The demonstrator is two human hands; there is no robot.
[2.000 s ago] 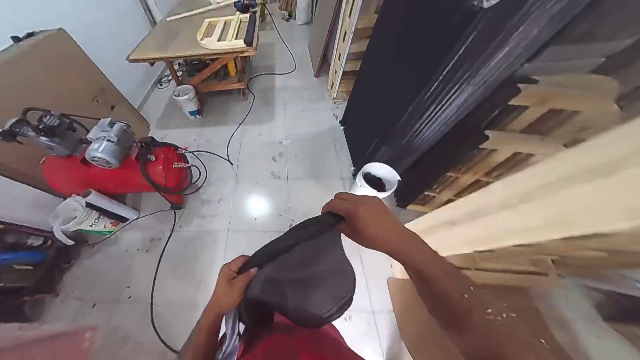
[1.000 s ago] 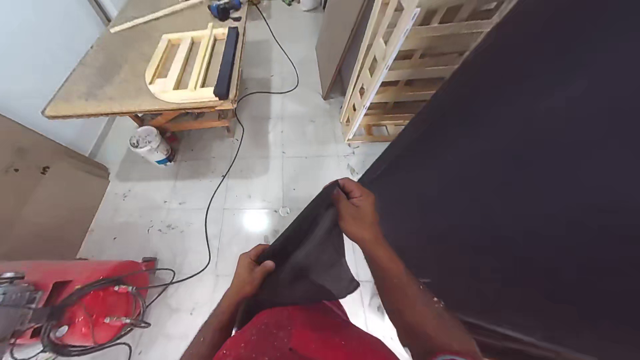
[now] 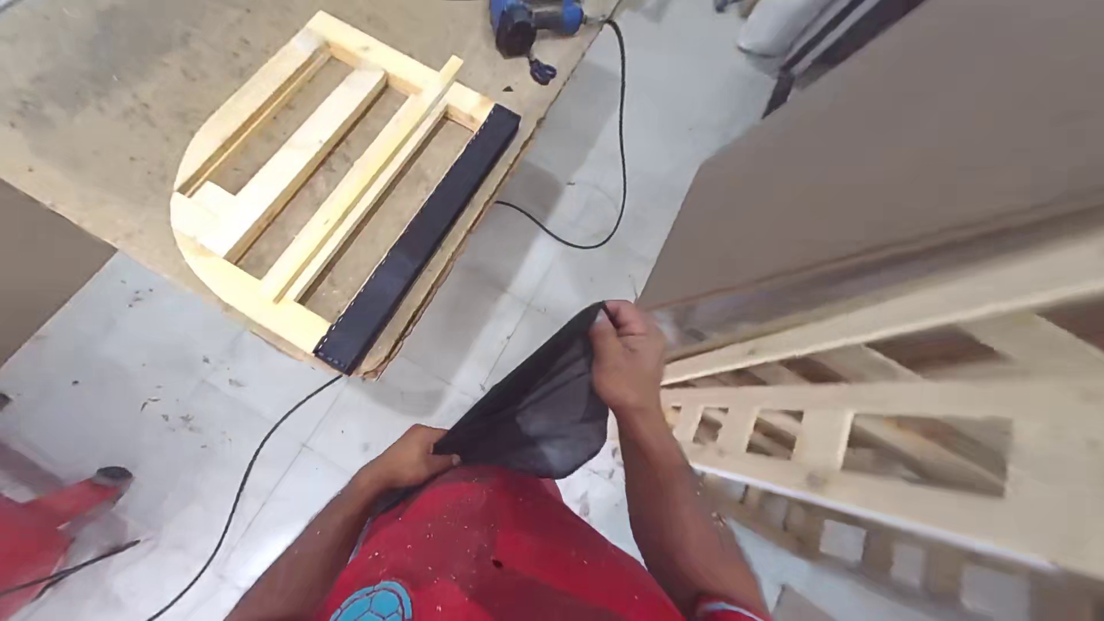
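A piece of thin black fabric (image 3: pixel 548 405) is stretched between my two hands, in front of my red shirt. My left hand (image 3: pixel 410 457) grips its lower left corner, and my right hand (image 3: pixel 628 349) pinches its upper right end. Beyond them, a wooden frame (image 3: pixel 345 190) with a curved side and several slats lies on the worktable (image 3: pixel 78 112). A black-covered strip (image 3: pixel 423 237) runs along the frame's near right edge. At the table's far edge rests a blue power tool (image 3: pixel 535 26).
A dark cable (image 3: pixel 623 129) hangs off the table onto the tiled floor (image 3: pixel 483 345); another stretch crosses the floor at left. Slatted wooden frames (image 3: pixel 828 431) and a large brown panel (image 3: pixel 862 155) stand close on my right. Part of a red machine (image 3: pixel 52 526) shows at lower left.
The view has moved forward, nearer the worktable and its wooden frame. The white bucket and most of the red compressor have left view. Both hands still hold the black fabric.
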